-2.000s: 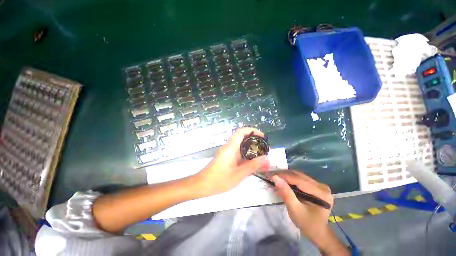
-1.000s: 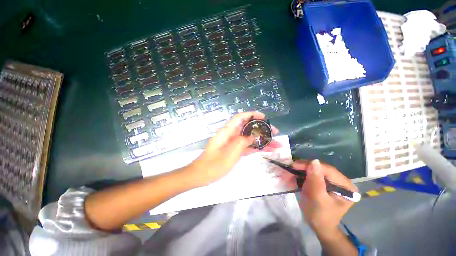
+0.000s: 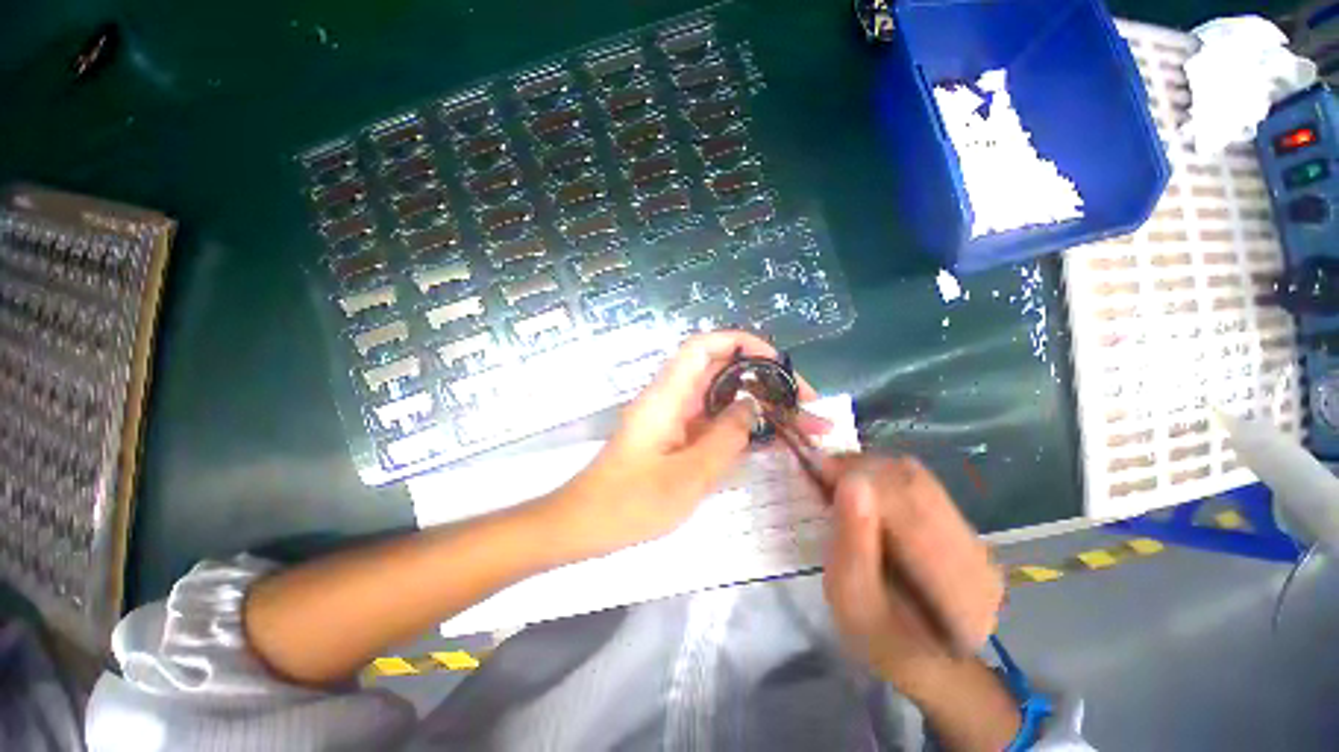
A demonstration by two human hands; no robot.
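Note:
My left hand (image 3: 679, 441) holds a round unit (image 3: 748, 385) with a black ring-shaped rim, between thumb and fingers, above the white paper sheet (image 3: 588, 566). The inside of the unit is partly covered by my thumb and the tool. My right hand (image 3: 908, 566), blurred, grips dark tweezers (image 3: 800, 447) and its tip reaches the unit's near right edge. Whether the tip holds a small part cannot be seen. A clear blister tray (image 3: 536, 265) with rows of small dark and pale parts lies just beyond my left hand.
A blue parts bin (image 3: 922, 176) with white scraps stands at upper right. A white sheet with tan rectangles (image 3: 1175, 338) lies right, under a crumpled white wipe (image 3: 1241, 77). A blue power box (image 3: 1307, 221) and translucent syringe (image 3: 1281, 467) sit at the right edge. A second tray (image 3: 74, 397) lies far left.
My right hand has moved left and brought the tweezers from beside the unit up to it. My left hand still holds the unit in nearly the same place. The view has shifted since the first frame.

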